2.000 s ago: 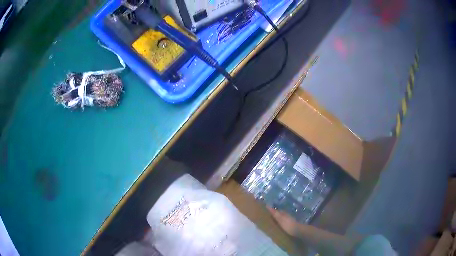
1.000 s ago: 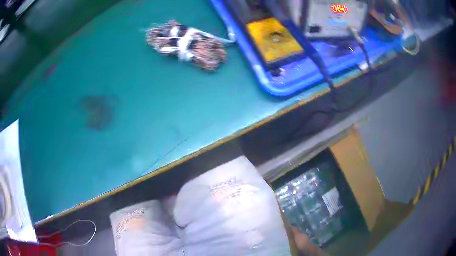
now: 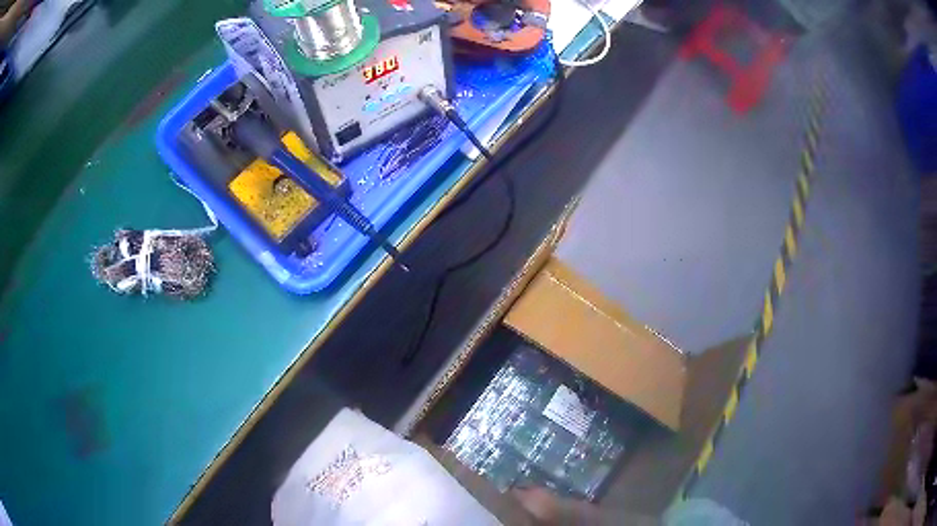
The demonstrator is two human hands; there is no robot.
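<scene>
An open cardboard carton point(image 3: 596, 344) stands on the floor to the right of my knee. It is filled with plastic-wrapped component packs point(image 3: 524, 421) that are shiny over a dark grid, with a small white label on top. My right hand point(image 3: 545, 505) is blurred at the bottom, at the carton's near edge by the packs; its fingers are too unclear to tell whether they hold anything. My left hand is not in view.
The green bench point(image 3: 154, 385) carries a lead wire bundle point(image 3: 154, 263) and a blue plastic tray point(image 3: 319, 269) with the soldering station point(image 3: 385, 87), iron stand and yellow sponge point(image 3: 269, 200). A black power cord point(image 3: 478, 262) hangs off the bench edge. Yellow-black tape point(image 3: 776, 283) crosses the floor.
The view has swung left and right again, shifting bench and carton in the picture. My right hand stays at the carton's near side. The soldering station now shows more fully.
</scene>
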